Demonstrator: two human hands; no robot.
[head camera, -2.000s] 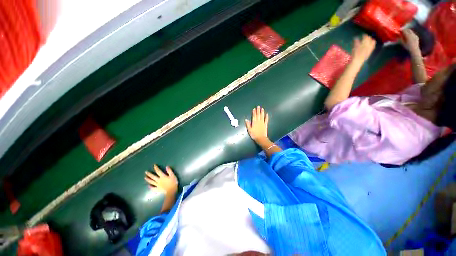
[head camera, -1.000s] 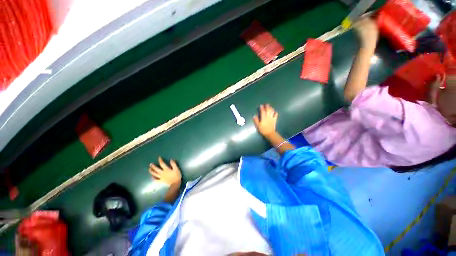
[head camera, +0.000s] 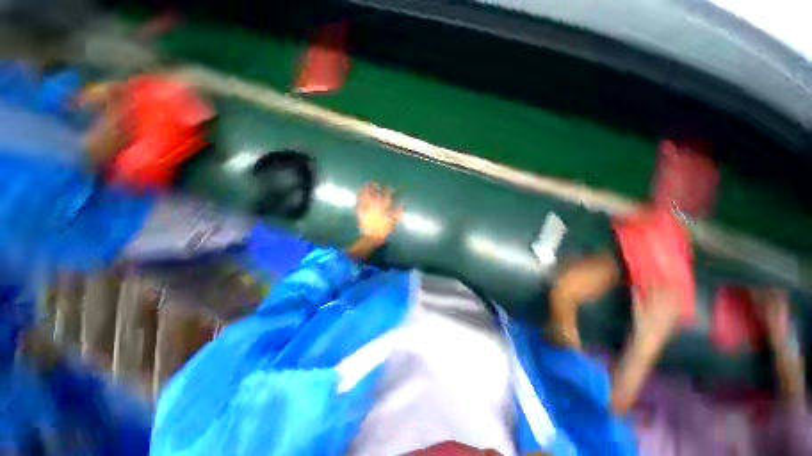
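Note:
My left hand (head camera: 378, 214) rests on the dark green bench (head camera: 445, 209) with its fingers apart and nothing in it. My right hand (head camera: 583, 280) is blurred at the bench; its fingers are not clear. The small white tool or tag (head camera: 549, 238) lies on the bench between my hands, nearer the right one. The black looped band (head camera: 285, 183) lies left of my left hand. A red bubble bag (head camera: 659, 254) is just right of my right hand, at a neighbour's bare forearm; whose hand touches it is blurred.
The pale edge strip (head camera: 427, 147) runs between bench and green belt. Red bags lie on the belt (head camera: 325, 67), (head camera: 686, 178). At left, a person in blue holds red bags (head camera: 165, 129). Another red bag (head camera: 734, 316) is at the right, by a pink-lilac sleeve. Cartons stand lower left.
The view has swung to the left and is blurred. The left neighbour with red bags shows more fully. My right hand has changed shape, and a red bag is now close beside it.

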